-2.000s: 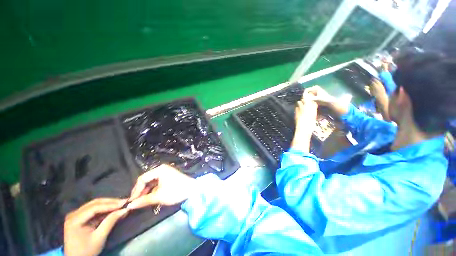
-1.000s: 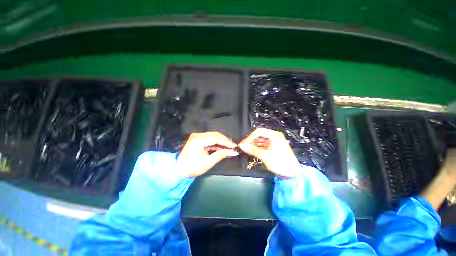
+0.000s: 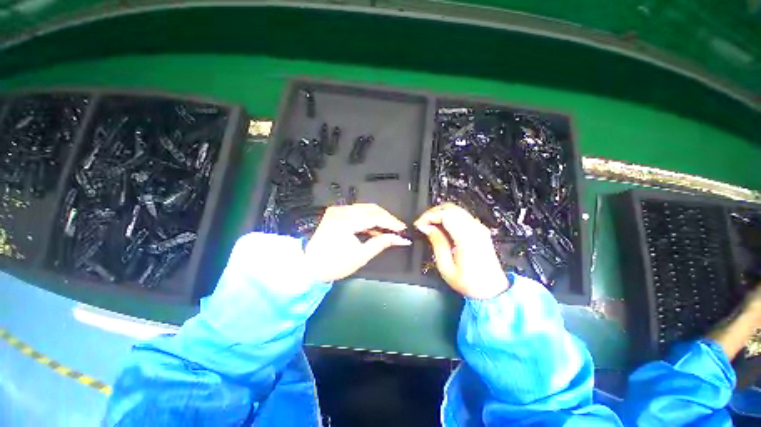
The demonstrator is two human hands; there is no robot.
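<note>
The divided parts tray (image 3: 392, 102) lies in front of me. Loose black plastic housings (image 3: 360, 148) are spread in its left half, and a dense glossy heap of them (image 3: 501, 167) fills its right half. My left hand (image 3: 355, 242) is over the tray's near edge, thumb and index finger pinched on what looks like a small black housing, mostly hidden. My right hand (image 3: 463, 250) is just right of it, fingertips close together; whether they hold a tiny part is too small to tell. Small gold bits (image 3: 428, 267) show beside my right hand.
The left parts tray (image 3: 221, 200) holds loose black parts and gold bits. The right parts tray (image 3: 638, 267) has black parts in rows, with a neighbouring worker's hand (image 3: 738, 327) and blue sleeve there. A green belt surface (image 3: 384, 67) runs beyond the trays. Yellow striped tape marks the blue floor.
The view has swung from the neighbouring worker to the centre tray, and now sits slightly differently over it. My fingertips, together a second ago, are now slightly apart.
</note>
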